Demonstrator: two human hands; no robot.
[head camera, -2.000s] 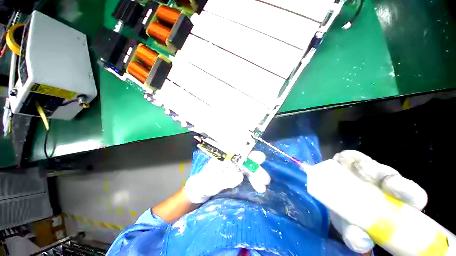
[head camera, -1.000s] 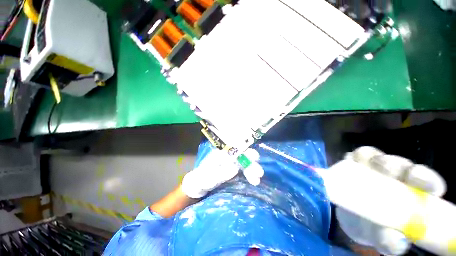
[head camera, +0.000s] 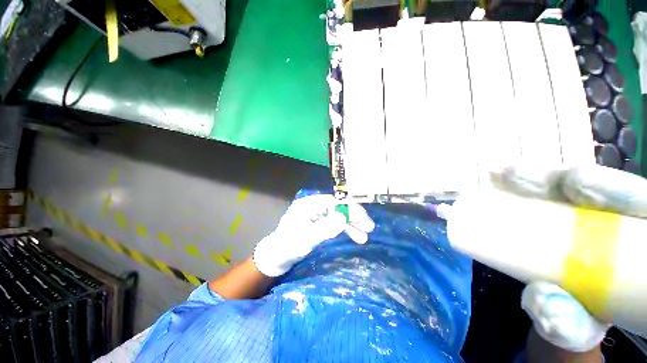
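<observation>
The power circuit board overhangs the bench edge above my apron, with flat white blocks over most of its near part. My gloved left hand holds its near left corner by a small green tab. My gloved right hand grips the fat white syringe with its yellow band. The purple needle hub is at the board's near edge; the thin tip is blurred against that edge, and I cannot tell if it touches. Black round capacitors line the right side.
The green mat lies under the board. The white tape dispenser stands at the upper left, a yellow strip hanging from it. A black rack is at the lower left on the grey floor with yellow markings. Something white shows at the right rim.
The board has turned so its near edge now runs almost level across my front. The syringe has swung flatter, its hub now near that edge. The left hand has kept its hold; the view has shifted.
</observation>
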